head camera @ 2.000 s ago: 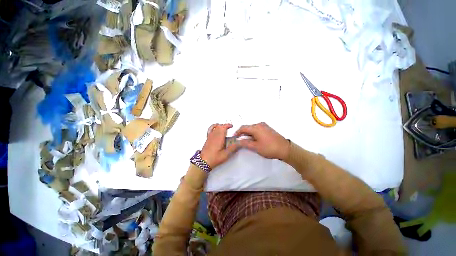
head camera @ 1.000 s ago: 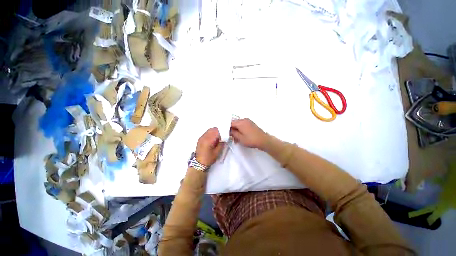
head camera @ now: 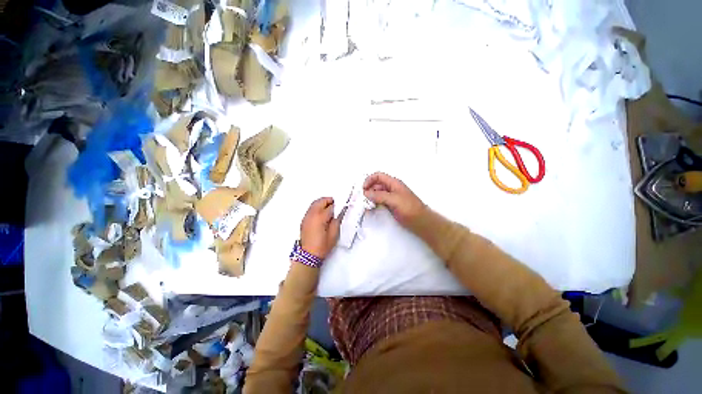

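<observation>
A small white piece [head camera: 353,223], a narrow strip that is hard to tell from the white cloth, lies between my hands near the table's front edge. My right hand [head camera: 391,196] pinches its upper end with thumb and fingertips. My left hand [head camera: 319,228] is just left of the strip, fingers curled; whether it touches the strip is hard to see. Scissors [head camera: 502,152] with one red and one orange-yellow loop lie to the right, blades pointing up and left. A pale rectangle with dark edges [head camera: 406,121] lies on the white table beyond my hands.
Tied bundles of tan cut pieces [head camera: 178,169] and blue mesh [head camera: 111,158] are heaped at left. A steam iron [head camera: 671,188] sits on its metal rest at far right. Crumpled white cloth [head camera: 608,73] lies at the back right. The padded table's front edge [head camera: 231,295] is by my waist.
My hands were close together over the cloth and have moved apart. The white strip now shows between them, its upper end pinched in my right hand.
</observation>
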